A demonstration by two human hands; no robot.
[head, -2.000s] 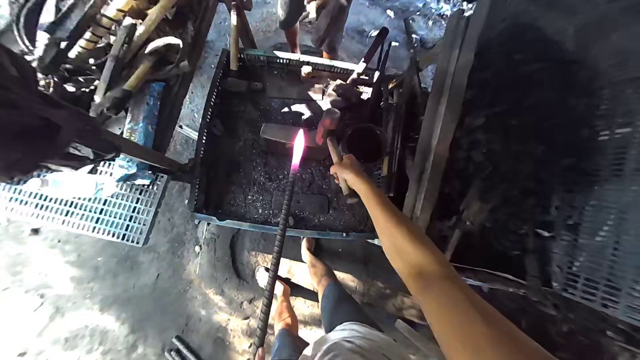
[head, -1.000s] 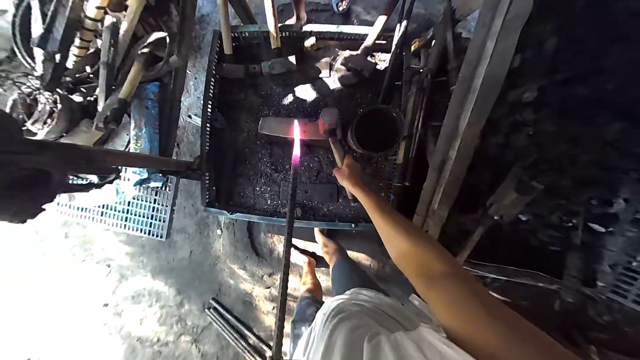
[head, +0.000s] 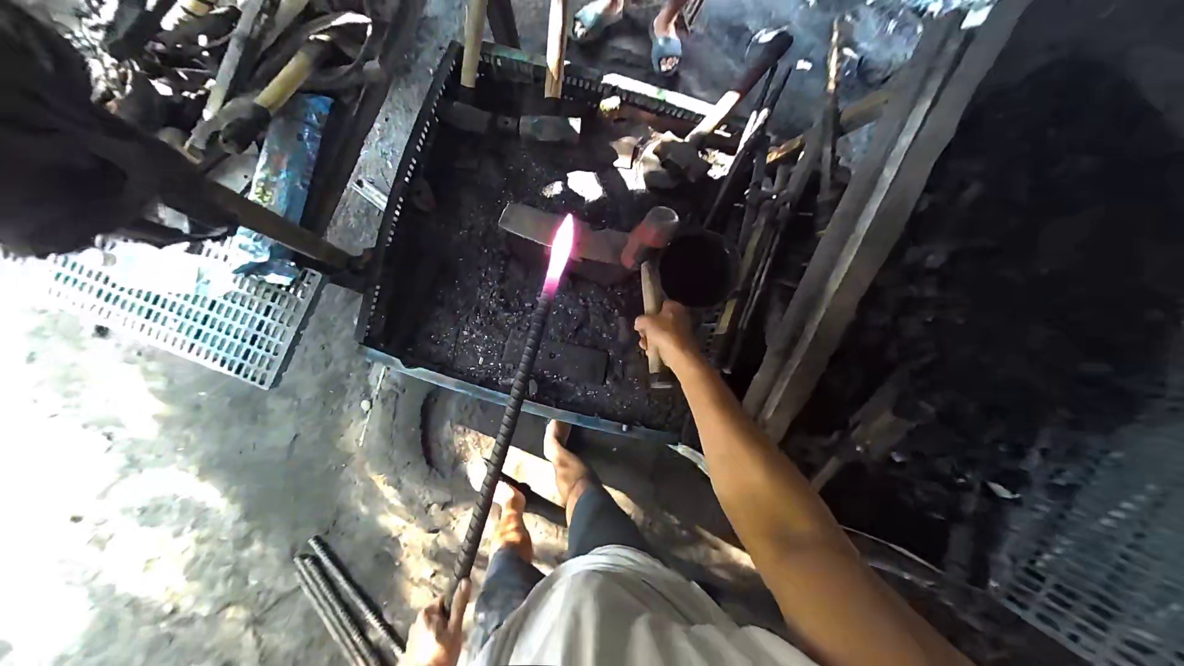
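Observation:
My left hand [head: 433, 635], at the bottom edge, is closed around the lower end of a ribbed steel rebar [head: 507, 430]. The rebar's glowing pink-white tip is over an anvil-like metal block [head: 538, 225] in a dark, shallow plastic crate [head: 518, 400]. With my right hand [head: 668, 331] I grip the wooden handle of a hammer [head: 651, 294]. Its head, tinged red by the glow, is at the block's right end, beside a dark round container [head: 698, 268]. Whether the rebar tip touches the block cannot be told.
Long-handled hammers [head: 550, 128] stand in the crate's far part. Metal rods [head: 754, 250] and a thick beam [head: 856, 222] line the right side. A white plastic grate [head: 199, 319] lies left, several ribbed bars [head: 338, 597] at lower left. Another person's feet [head: 666, 37] are beyond the crate.
Two long-handled hammers now stand at the crate's far left, where one upright handle showed two seconds ago. My left hand has come into view. The hammer head remains near the block's right end.

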